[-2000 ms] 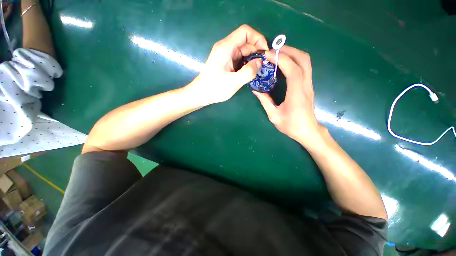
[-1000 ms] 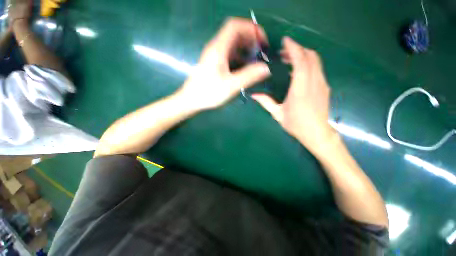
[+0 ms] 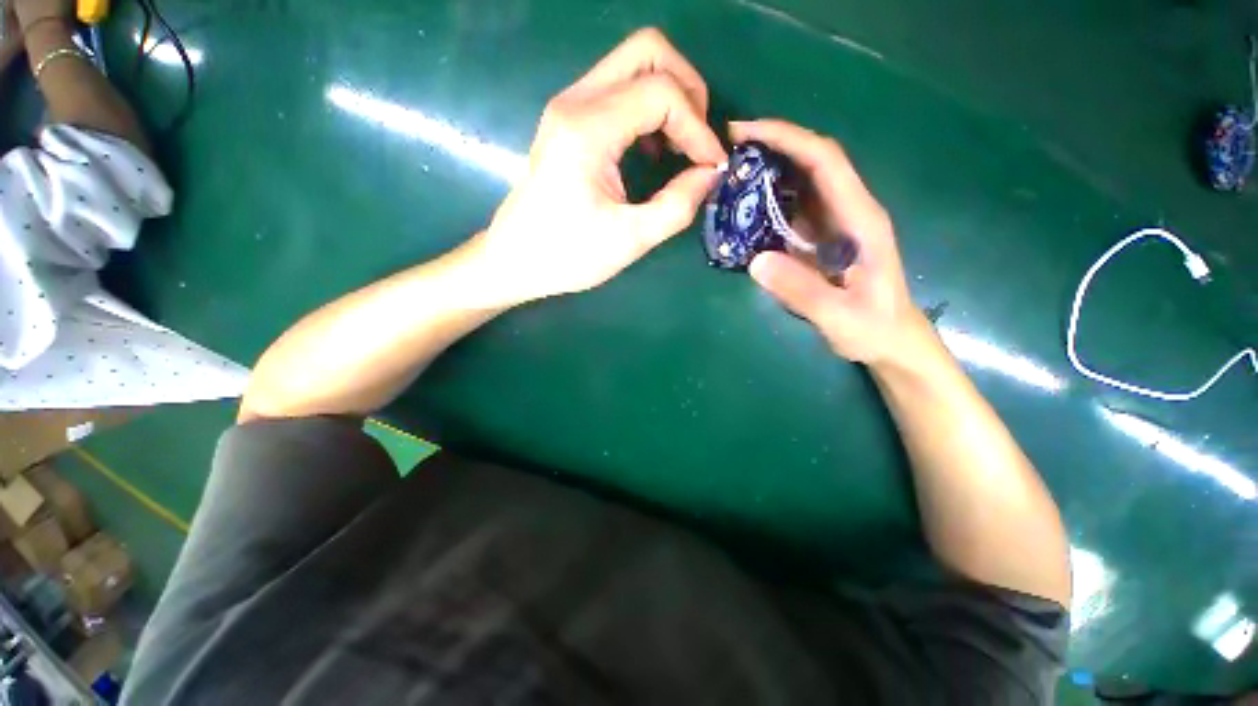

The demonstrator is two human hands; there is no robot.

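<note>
A round dark blue circuit board (image 3: 746, 210) with white markings and a central ring is held tilted above the bench. My right hand (image 3: 844, 241) grips it by its right side, fingers behind and thumb at the lower edge. A white lead (image 3: 781, 221) runs from the board to a small grey disc (image 3: 836, 254) by my right palm. My left hand (image 3: 614, 166) has thumb and index fingertip pinched together at the board's upper left edge, on something small and whitish that is mostly hidden; I cannot tell what it is.
Another blue unit (image 3: 1228, 146) lies at the upper right on the green bench (image 3: 621, 400). A loose white cable (image 3: 1077, 324) curves at the right. At the upper left are a neighbour's arm (image 3: 86, 97), a yellow tool (image 3: 93, 10) and a black cord (image 3: 189, 69).
The first unit has left my hands and a blue unit lies at the upper right. My right hand now holds a board with its grey disc, and my left fingertips have closed at its edge.
</note>
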